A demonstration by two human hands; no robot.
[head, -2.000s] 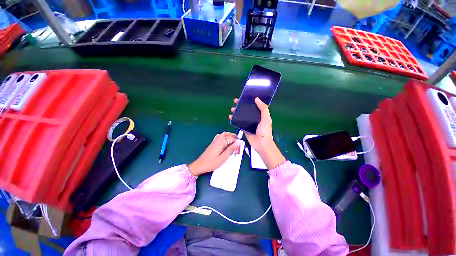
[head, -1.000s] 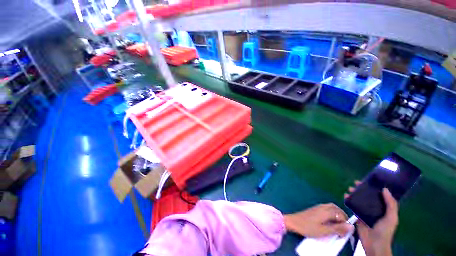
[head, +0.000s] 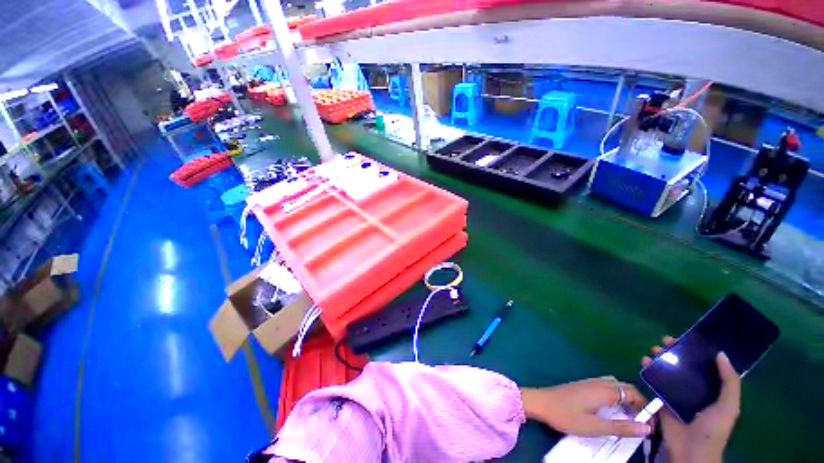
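Note:
A smartphone (head: 710, 358) with a dark screen is tilted at the lower right. My right hand (head: 709, 420) holds it from below, thumb along its edge. A short white lead (head: 648, 411) runs from the phone's lower end towards a white power bank (head: 596, 447) on the bench, partly cut off by the bottom edge. My left hand (head: 587, 406) lies over the power bank's upper end with its fingers at the lead; the fingertip contact is not clear.
Red trays (head: 361, 235) with some white units are stacked left of my hands. A power strip (head: 407, 321), tape roll (head: 444, 276) and blue pen (head: 491, 328) lie beside them. A black compartment tray (head: 510, 167), blue-white machine (head: 646, 172) and black fixture (head: 757, 194) stand behind.
The view has swung left, so my hands and the phone now show at the lower right. My right hand still holds the phone, and the left stays at the power bank.

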